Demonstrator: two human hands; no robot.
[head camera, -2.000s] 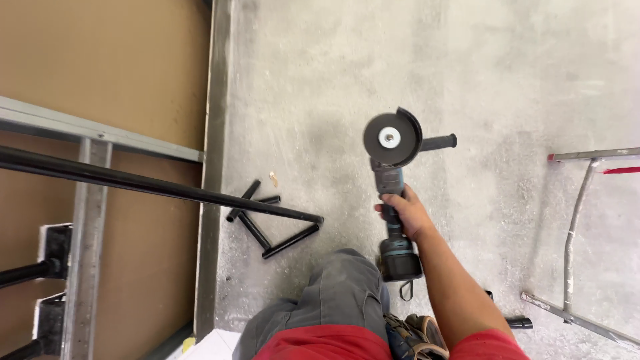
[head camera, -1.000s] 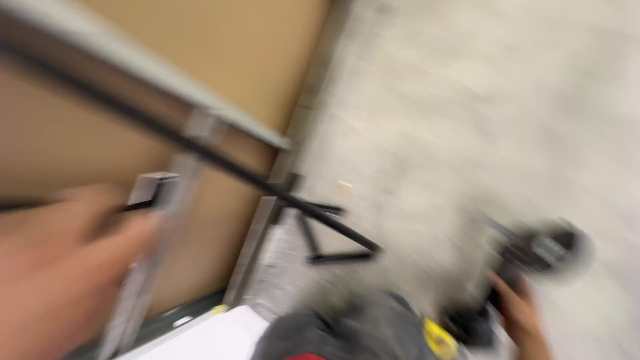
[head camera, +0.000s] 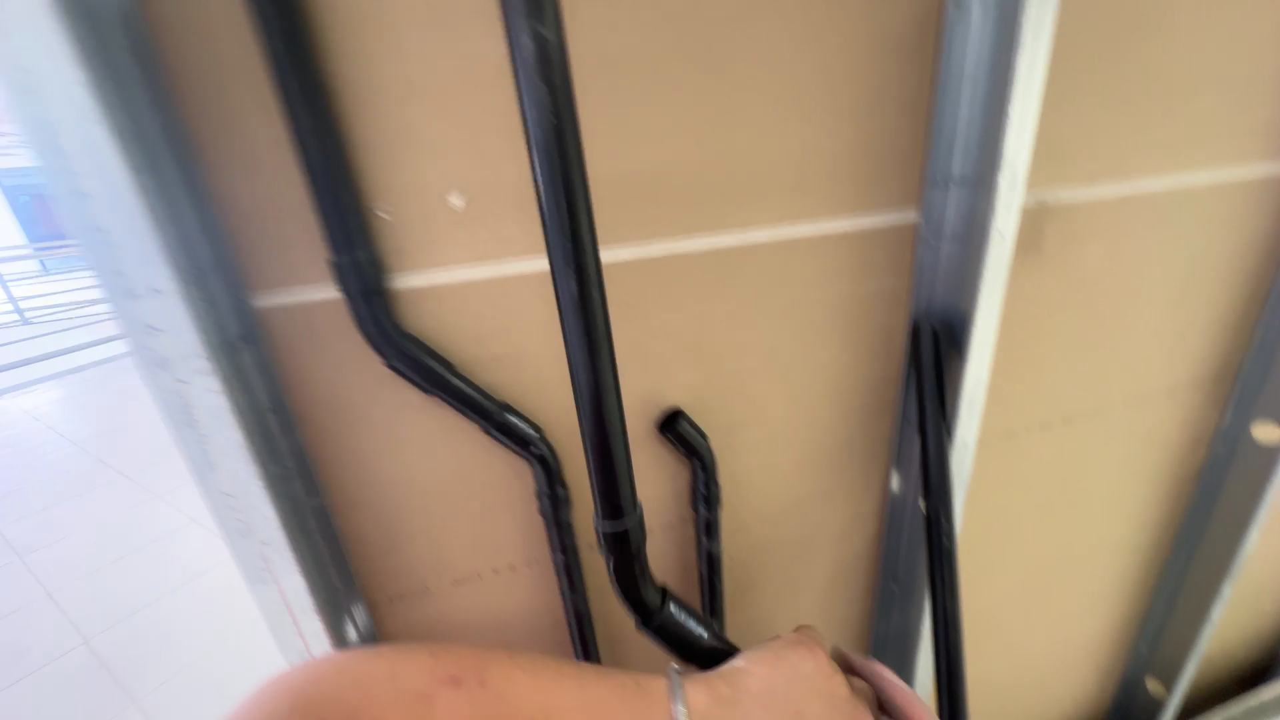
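My left hand (head camera: 790, 680), with a thin bracelet at the wrist, is at the bottom edge, right of centre. It overlaps the lower end of a thick black pipe with an angled elbow fitting (head camera: 690, 628). Its fingers are partly cut off by the frame, so their hold on the pipe is not clear. To the left runs a black pipe with two bends (head camera: 455, 385). A short bent black pipe (head camera: 708, 500) stands just behind the thick one. My right hand and the angle grinder are out of view; a blurred patch of skin beside my left hand is unclear.
Brown wallboard (head camera: 760, 330) backs the pipes. A metal stud (head camera: 965, 200) rises at the right, with a slim black pipe (head camera: 940, 540) along it. Another stud (head camera: 1215, 480) is farther right. At the left, a metal frame edge (head camera: 190, 330) borders a pale tiled floor (head camera: 60, 560).
The view has swung from the concrete floor to the pipes in the wall frame. The angle grinder, in my right hand in the earlier frames, has left the view. My left hand is at the thick pipe.
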